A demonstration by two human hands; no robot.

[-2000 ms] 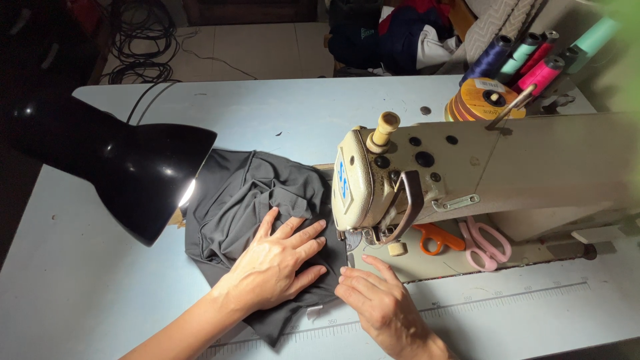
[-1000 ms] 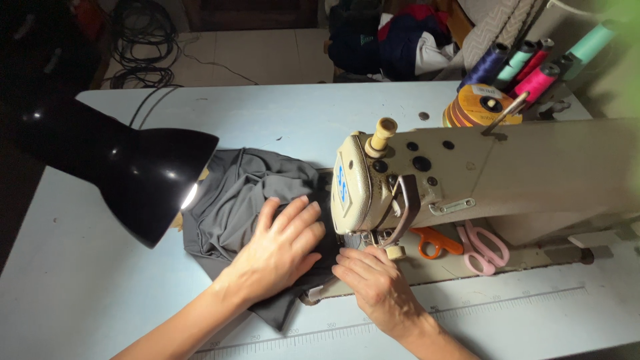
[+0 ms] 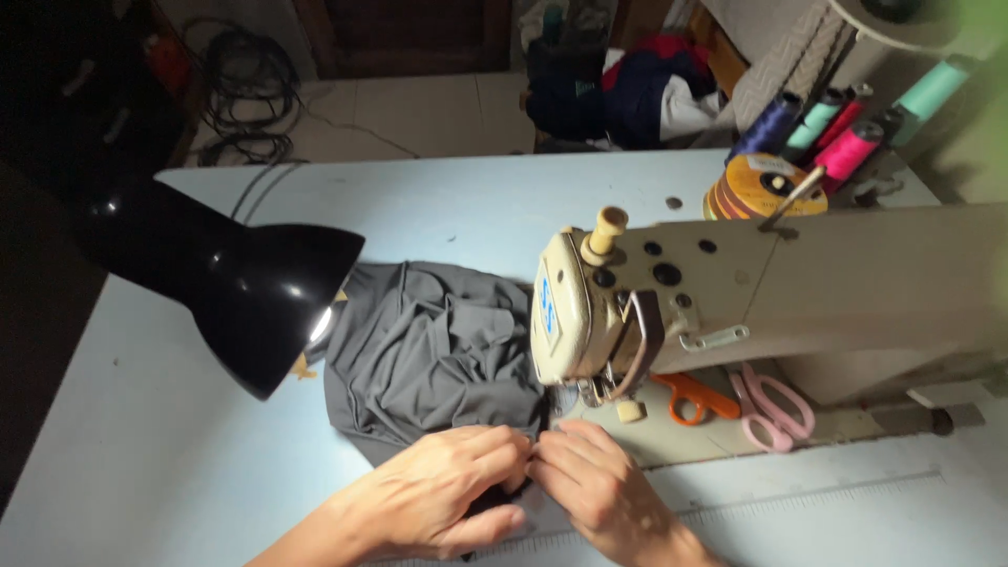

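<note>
Dark grey fabric (image 3: 441, 354) lies bunched on the table, its right side against the head of a cream sewing machine (image 3: 563, 307). Below the needle area, my left hand (image 3: 457, 488) pinches the near edge of the fabric between thumb and curled fingers. My right hand (image 3: 591, 480) meets it there, fingertips touching those of the left at the same edge. The bit of cloth between the fingertips is mostly hidden. The presser foot area (image 3: 594, 390) is just above my right hand, partly covered by the machine's dark lever.
A black desk lamp (image 3: 260, 291) reaches over the fabric from the left. Orange thread snips (image 3: 697, 398) and pink-handled scissors (image 3: 776, 409) lie on the machine bed. Thread spools (image 3: 846, 150) and a yellow reel (image 3: 756, 185) stand behind. A ruler scale (image 3: 819, 496) runs along the near side.
My left hand has come off the top of the fabric and moved down to its near edge. My right hand has moved down from the needle area, and both hands now meet.
</note>
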